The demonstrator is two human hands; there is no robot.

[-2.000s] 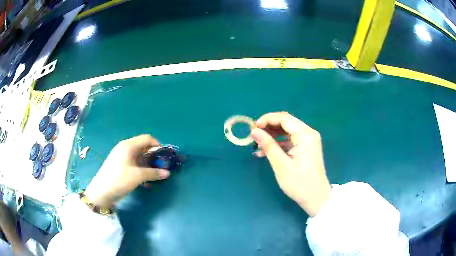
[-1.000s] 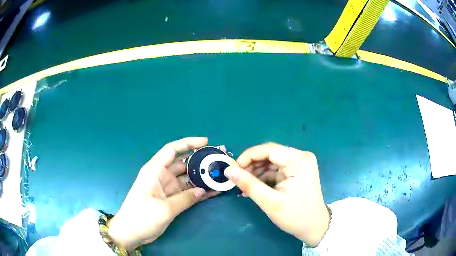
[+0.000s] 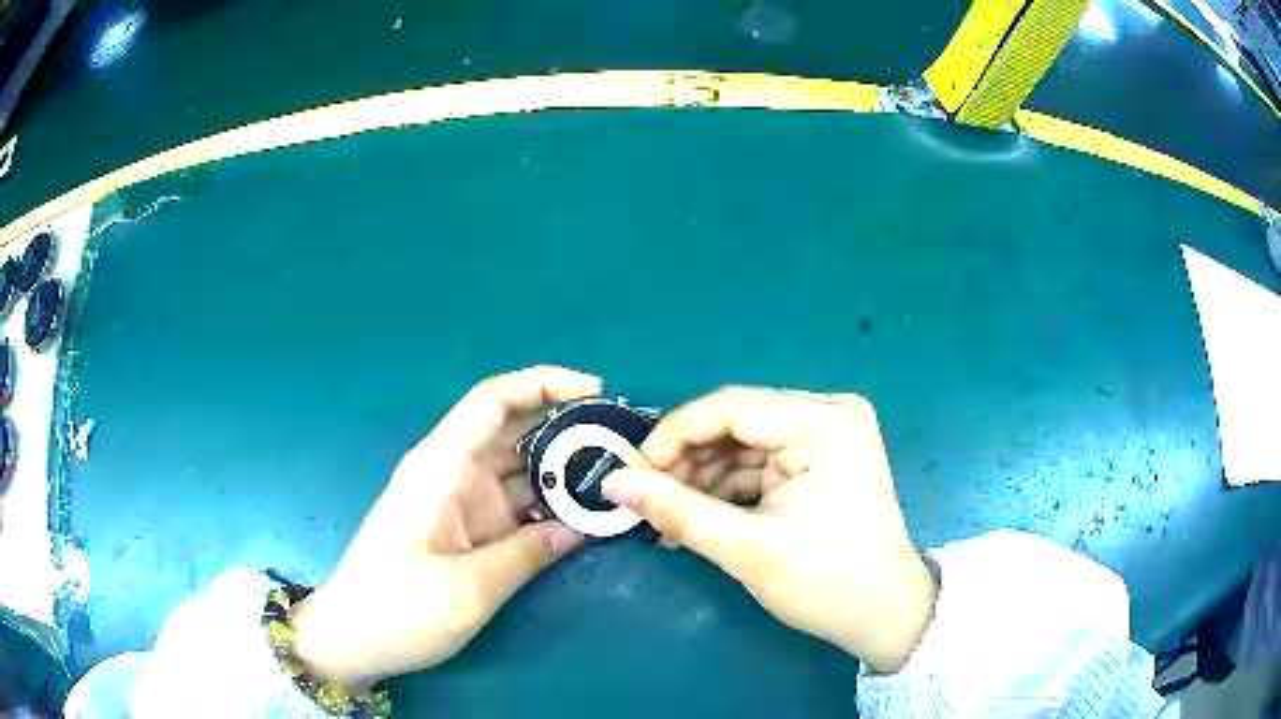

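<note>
My left hand (image 3: 471, 527) holds a round black disc (image 3: 597, 417) by its rim, above the green mat. A white ring (image 3: 556, 502) with an open centre and a small dark hole at its left lies against the disc's face. My right hand (image 3: 780, 506) has its thumb and forefinger on the right edge of the ring and covers that edge. The disc's dark glossy centre shows inside the ring, with a pale streak on it. Whether the ring is stuck down cannot be told.
Several black discs (image 3: 45, 312) lie on a white sheet at the far left, cut by the picture's edge. A scrap (image 3: 82, 438) lies beside it. A white paper (image 3: 1236, 379) is at the far right. Yellow tape (image 3: 562, 93) and a yellow post (image 3: 1004, 63) stand beyond.
The left hand has brought the disc to the middle and the right hand has brought the ring onto its face. Since one second ago the ring has shifted slightly left on the disc.
</note>
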